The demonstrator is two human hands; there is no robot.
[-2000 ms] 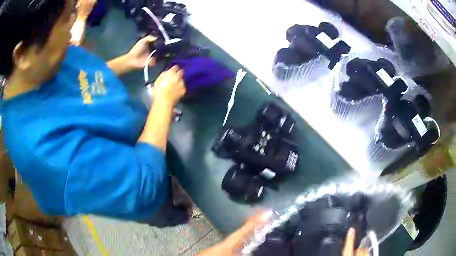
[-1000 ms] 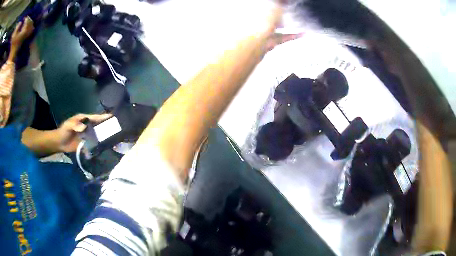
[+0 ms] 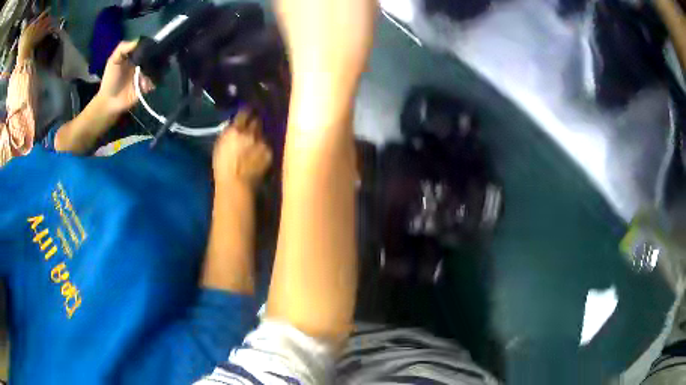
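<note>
My left forearm in a striped sleeve crosses the middle of the view up to the top edge; my left hand is cut off there. A striped sleeve shows at the bottom right corner and blurred skin at the top right edge; no right hand can be made out. A black multi-head security camera (image 3: 444, 195) lies on the dark green mat (image 3: 549, 256), right of my forearm, blurred. Dark cameras in clear air column bags (image 3: 632, 128) stand on the white strip (image 3: 519, 75) at the upper right, partly cut off.
A worker in blue (image 3: 113, 256) on the left has both hands at another black camera (image 3: 233, 53) with a looping white cable (image 3: 162, 120). A white piece (image 3: 599, 314) lies on the mat at the lower right. Another person's arm (image 3: 21, 113) shows at the far left.
The view has shifted, so the loose camera on the mat shows higher and the bagged cameras lie farther right. My left forearm now points straight up the view instead of slanting right.
</note>
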